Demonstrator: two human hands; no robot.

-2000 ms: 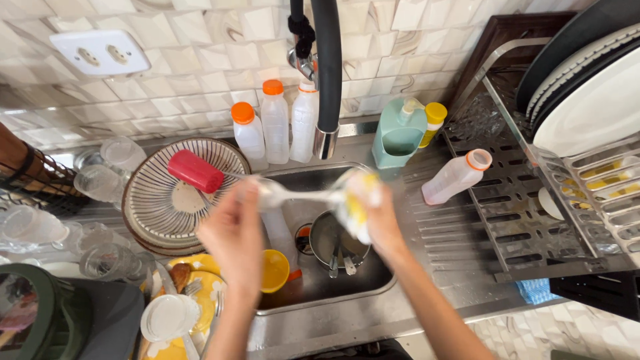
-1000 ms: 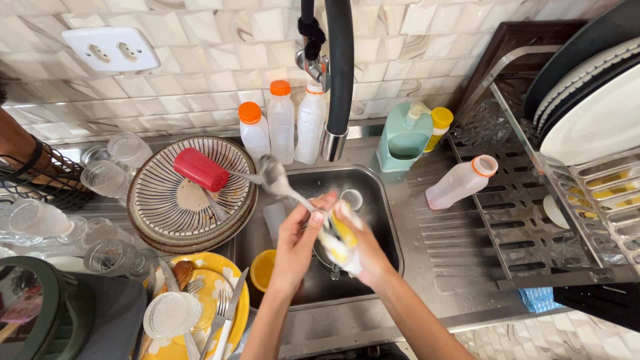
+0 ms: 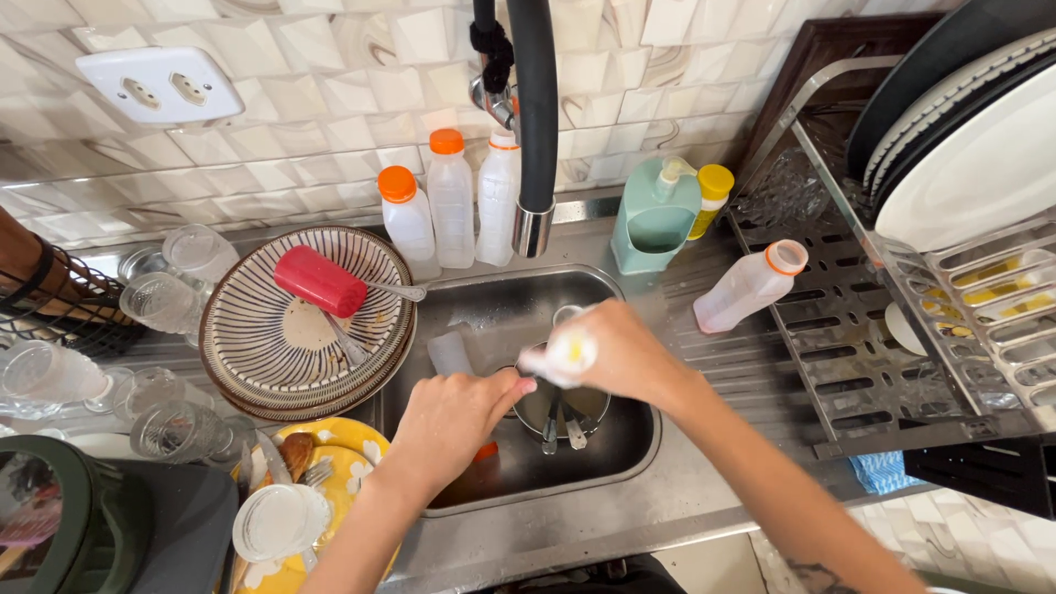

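Observation:
My right hand (image 3: 623,346) is closed on a foamy yellow-and-white sponge (image 3: 572,353), blurred, above the steel sink (image 3: 528,289). Close beside it, my left hand (image 3: 450,421) has its fingers bent together, pointing toward the sponge; whether it still grips a utensil is hidden. Below the hands, a metal pot (image 3: 590,408) holds spoons or forks whose handles (image 3: 575,433) show. A clear plastic container (image 3: 450,353) lies in the sink at the left, and something orange (image 3: 487,451) shows near the front.
Striped plates (image 3: 309,396) with a red cup (image 3: 320,280) stand left, near glasses (image 3: 161,304) and yellow plates (image 3: 363,437). The black faucet (image 3: 536,124) hangs over the sink's back edge. A soap dispenser (image 3: 657,214), an open bottle (image 3: 747,285) and a dish rack (image 3: 866,355) stand right.
Both hands were holding a spoon-like metal utensil and the sponge a second ago; the utensil is no longer plainly visible. The left hand has turned knuckles-up, and the yellow bowl is now out of sight.

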